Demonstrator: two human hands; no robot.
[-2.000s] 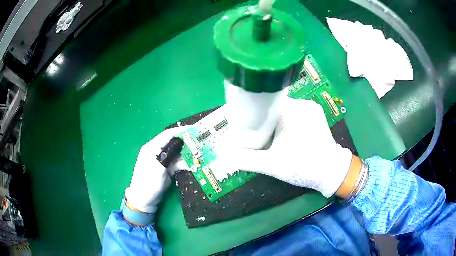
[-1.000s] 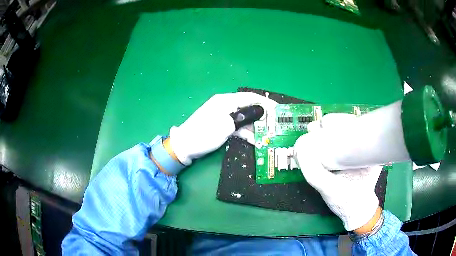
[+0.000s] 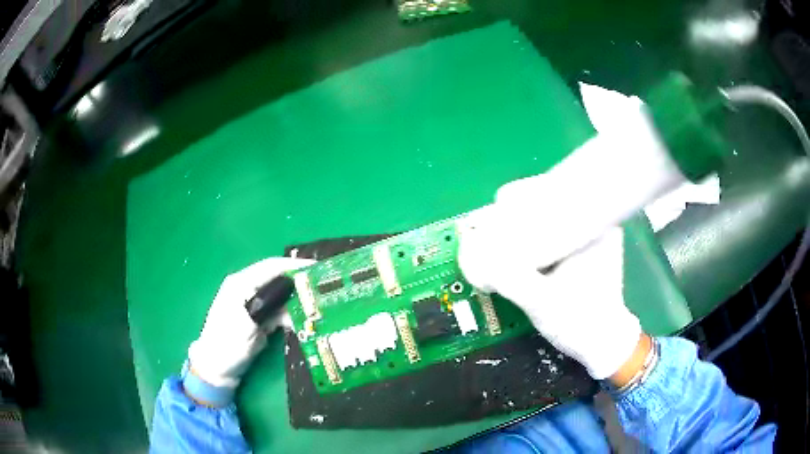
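Note:
A green circuit board (image 3: pixel 373 293) with cream connectors, a white patch and a black block lies tilted over a speckled black foam pad (image 3: pixel 426 399). My gloved left hand (image 3: pixel 235 319) grips the board's left end, a small black piece at its thumb. My gloved right hand (image 3: pixel 568 284) is closed around a white dispensing barrel (image 3: pixel 613 177) with a green screw cap (image 3: pixel 684 129), tilted up to the right over the board's right end. The barrel's tip is hidden by the hand.
A light green mat (image 3: pixel 311 177) lies under the pad. White wipes (image 3: pixel 702 191) lie behind the barrel at the right. A clear hose (image 3: pixel 790 111) curves down the right side. Another board (image 3: pixel 432 9) shows at the top edge. A dark green bench (image 3: pixel 89 213) surrounds the mat.
The view has turned. The right hand and barrel have moved toward the board's right end, uncovering the white patch and black block. The left hand still holds the left end.

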